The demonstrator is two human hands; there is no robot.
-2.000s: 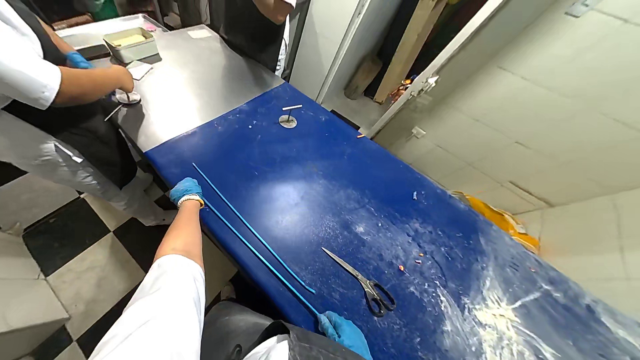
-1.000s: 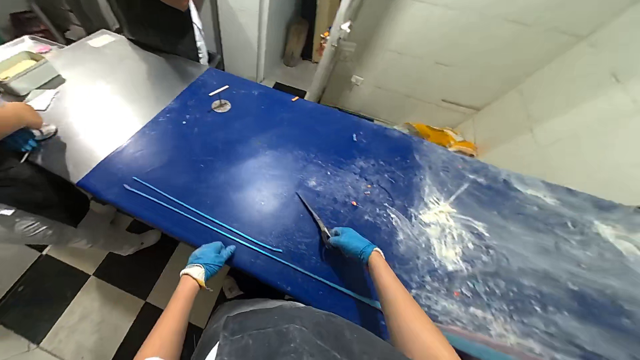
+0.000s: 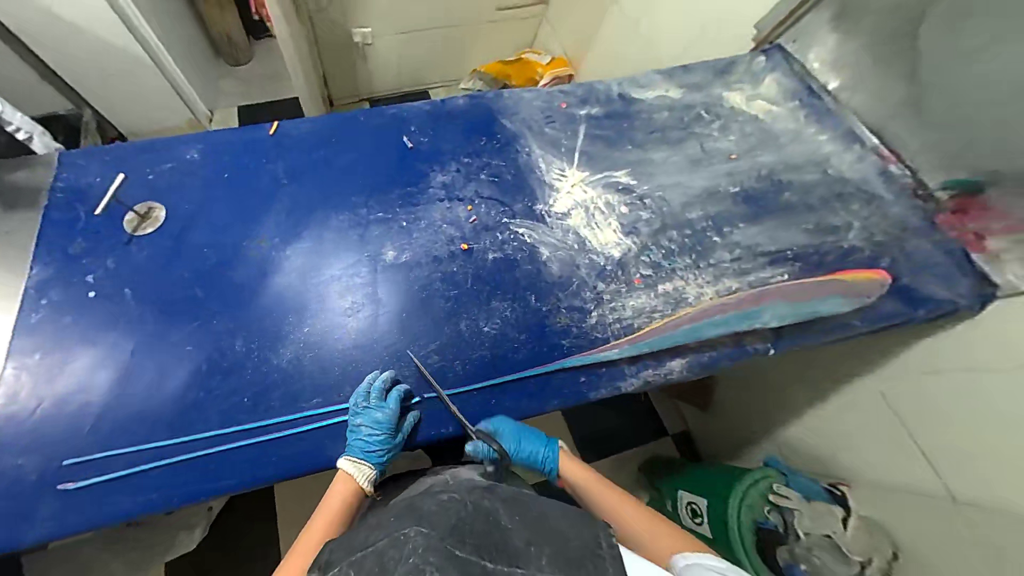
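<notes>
My left hand (image 3: 378,420), in a blue glove over a white cuff, presses on two thin blue strands near the front edge of the blue-covered table. The strands (image 3: 200,434) run off to the left side by side. My right hand (image 3: 516,446), also blue-gloved, holds the black handles of scissors (image 3: 448,402). Their blades point up and left, across the strand just right of my left hand. From there the strand widens rightward into a thick, tapered mass (image 3: 768,308) of blue, mauve and pink-orange, apparently pulled candy.
White powder (image 3: 588,208) and small coloured bits lie over the table (image 3: 240,264). A round metal disc with a rod and bar (image 3: 145,218) sits at the left. A green bin (image 3: 712,504) with gloves on it stands at the lower right. An orange bag (image 3: 528,70) lies beyond the table.
The view has swung right, showing the thick mass. The scissors lay on the table two seconds ago and are now in my right hand, across the strand. My left hand has moved onto the strands.
</notes>
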